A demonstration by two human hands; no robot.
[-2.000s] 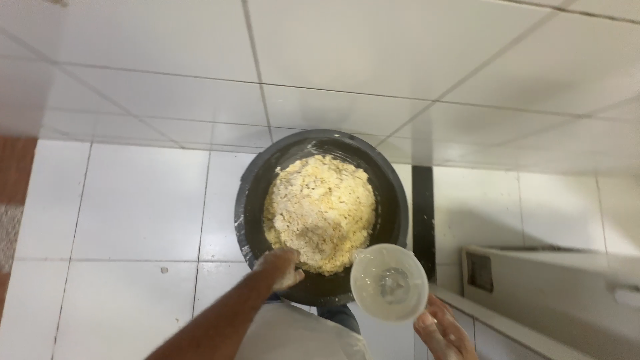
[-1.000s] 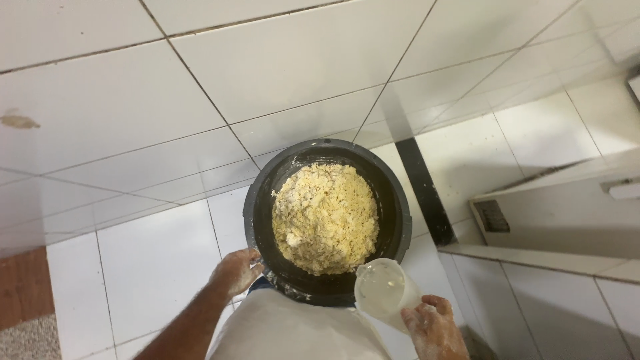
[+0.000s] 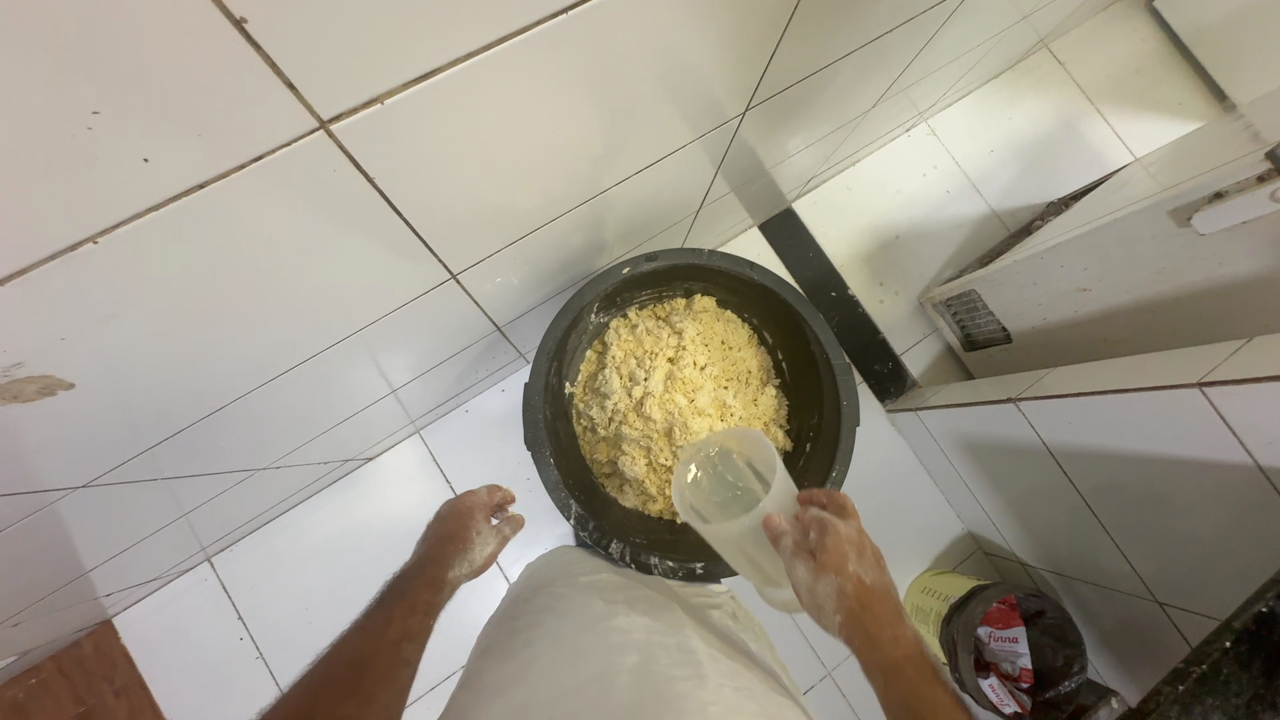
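A large black plastic tub [image 3: 553, 345] holds a crumbly, pale yellow dough mixture [image 3: 680, 390]. Over the tub's lower right rim, my right hand [image 3: 830, 560] grips a translucent plastic jug [image 3: 735, 500], its mouth tilted toward the mixture. Clear liquid seems to be inside the jug. To the left of the tub, off its rim, my left hand [image 3: 470, 532] is dusted with flour; its thumb and fingers are slightly parted and hold nothing. Whitish residue clings to the tub's inner wall.
A white tiled wall [image 3: 540, 110] rises beyond the tub. At the right are a white door with a vent [image 3: 975, 320] and a low tiled wall [image 3: 1110, 480]. A bin with a dark liner and wrappers [image 3: 1010, 640] stands at the lower right, near a dark stone edge [image 3: 1220, 650].
My left hand, at the tub's rim in both earlier frames, is now apart from it on the left. The jug has come over the tub's edge. The view has rotated.
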